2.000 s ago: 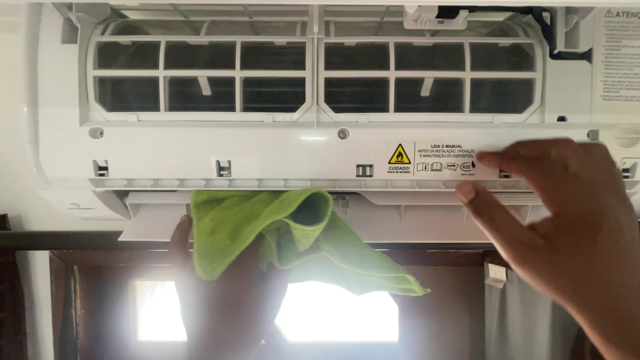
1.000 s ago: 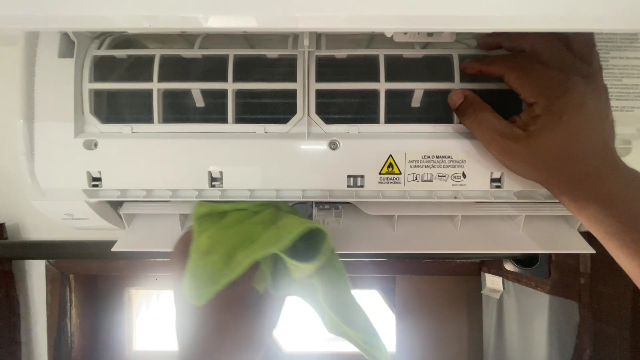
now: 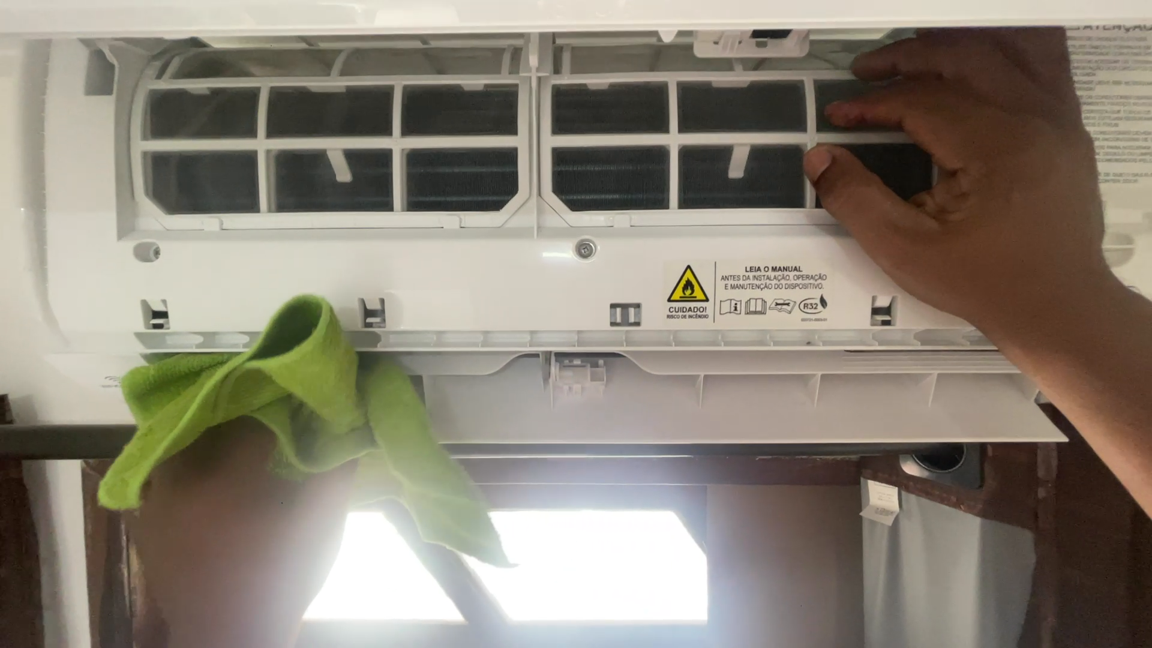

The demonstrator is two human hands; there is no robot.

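Observation:
In the head view an indoor air conditioner unit (image 3: 405, 270) has its front open. Two white filter frames sit side by side, a left one (image 3: 263, 144) and a right one (image 3: 673, 144). My right hand (image 3: 967, 166) is at the right end of the right frame, thumb and fingers apart over its grid; whether it grips the frame cannot be told. A green cloth (image 3: 306, 387) is bunched in my left hand (image 3: 238, 531), below the left filter. The cloth lies against the unit's lower edge and covers most of that hand's fingers. One end of it hangs down to the right.
A white louver flap (image 3: 765, 400) juts out under the unit. The raised front panel (image 3: 576, 13) crosses the top. A dark rod (image 3: 63, 441) runs behind and below. Beneath are a bright window (image 3: 594, 558) and a grey curtain (image 3: 945, 567). A warning label (image 3: 747, 292) is on the casing.
My right hand has moved up from beside the warning label to the right filter frame. The green cloth stays in my left hand, its folds changed, and now lies farther left along the unit's lower edge.

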